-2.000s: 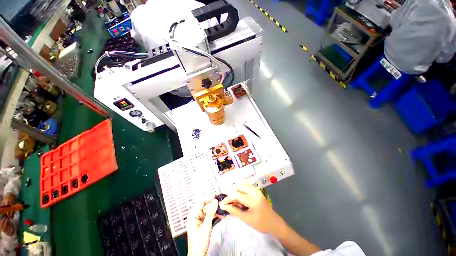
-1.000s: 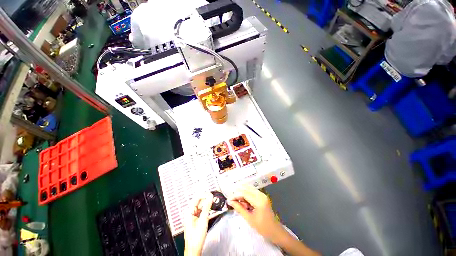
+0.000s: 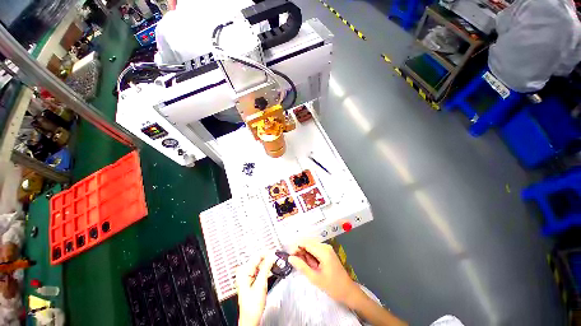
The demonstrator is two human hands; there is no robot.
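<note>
A round black housing (image 3: pixel 281 263) with a pale centre is held between my two hands at the front edge of the machine table. My left hand (image 3: pixel 253 280) grips its left side with the fingertips. My right hand (image 3: pixel 323 266) is at its right side, thumb and fingers pinched close against it; whether a small part is between those fingers I cannot tell. Four copper-brown fixtures (image 3: pixel 313 198) with dark cut-outs lie on the white table beyond my hands.
The white component tray (image 3: pixel 230 245) lies left of my hands, the black blister tray (image 3: pixel 171 286) further left, the red-orange tray (image 3: pixel 102 197) beyond. The gold machine head (image 3: pixel 272 130) hangs over the table. A red button (image 3: pixel 347 226) is on the front edge. A person (image 3: pixel 529 44) sits at right.
The housing was turned face-up from an edge-on pose, then tilted slightly. My right hand moved off a little and is now back close to it.
</note>
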